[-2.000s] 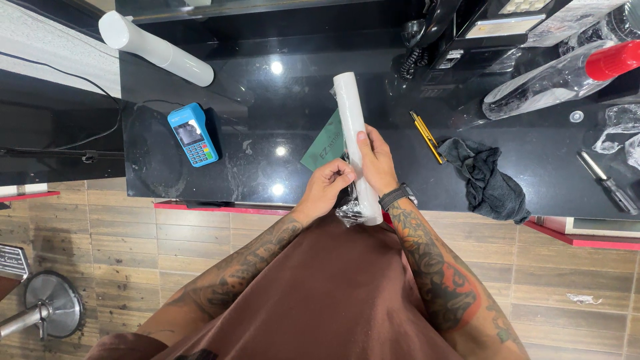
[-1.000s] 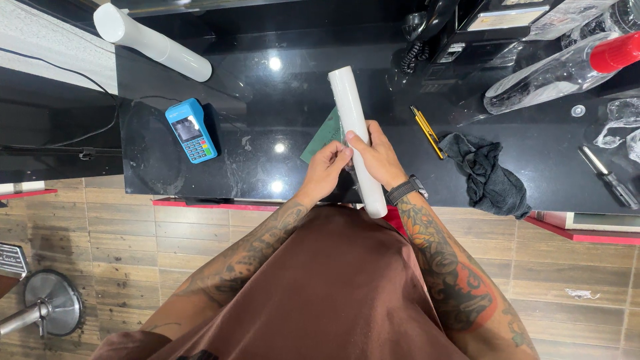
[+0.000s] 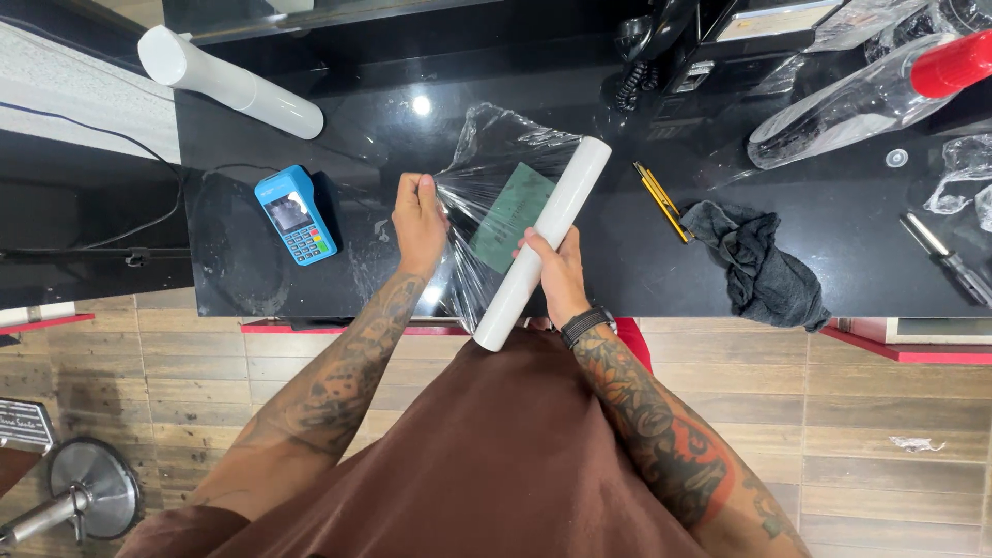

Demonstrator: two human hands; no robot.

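My right hand (image 3: pixel 559 267) grips a roll of clear plastic film (image 3: pixel 542 244), which slants over the front edge of the black glossy counter. In my left hand (image 3: pixel 420 221) is the bunched free end of the film, so a stretched sheet (image 3: pixel 465 252) spans from the roll to my fingers. Through and under it shows a green card (image 3: pixel 511 217) bearing writing, lying on the counter beside the roll. Left of my left hand lies a blue card payment terminal (image 3: pixel 296 215).
A white cylinder (image 3: pixel 232 85) lies at the back left of the counter (image 3: pixel 372 147). To the right are yellow-and-black pencil-like tools (image 3: pixel 663 203), a dark cloth (image 3: pixel 759 263) hanging over the edge, a film-wrapped bottle (image 3: pixel 852 108), a corded telephone (image 3: pixel 635 46) and a silver-and-black marker-like tool (image 3: pixel 945 260).
My left hand has moved left, away from the roll, drawing a sheet of film off it. The roll has tilted further, its upper end now to the right.
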